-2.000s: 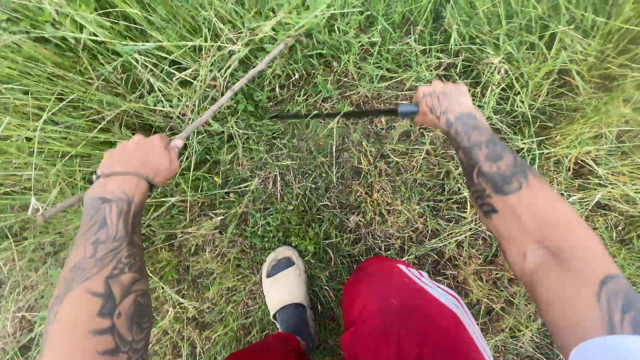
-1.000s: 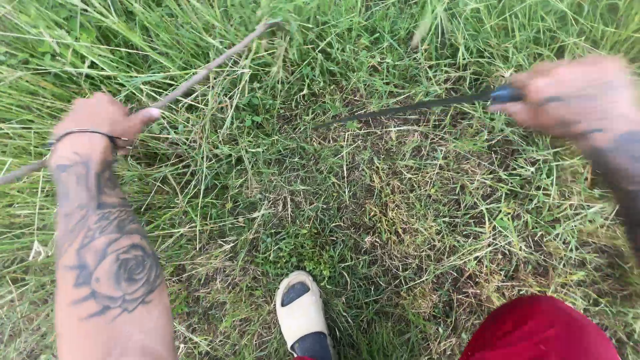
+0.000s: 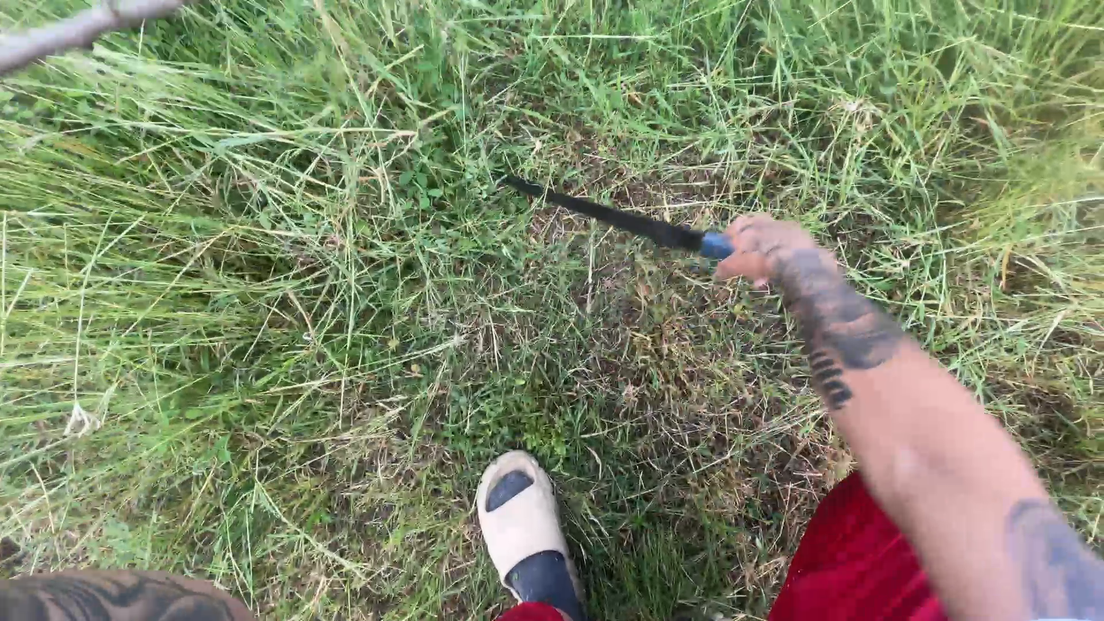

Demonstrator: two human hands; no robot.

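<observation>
My right hand (image 3: 763, 248) is closed around the blue handle (image 3: 716, 246) of a long dark blade, likely a machete (image 3: 612, 216). The blade points left and slightly up the view, low over the cut grass, its tip at the taller green growth. Of my left arm only a tattooed part (image 3: 121, 597) shows at the bottom left edge; the left hand is out of view. Part of a wooden stick (image 3: 86, 26) crosses the top left corner, and what holds it cannot be seen.
Tall grass (image 3: 172, 259) stands on the left and along the top. Short, partly dry cut grass (image 3: 655, 345) covers the middle. My foot in a beige slide sandal (image 3: 522, 526) is at the bottom centre, with my red trouser leg (image 3: 854, 561) to its right.
The left hand, earlier gripping the stick at the left, has left the view, and the stick shows only in the top corner. The right hand has swung the blade back leftward from the far right.
</observation>
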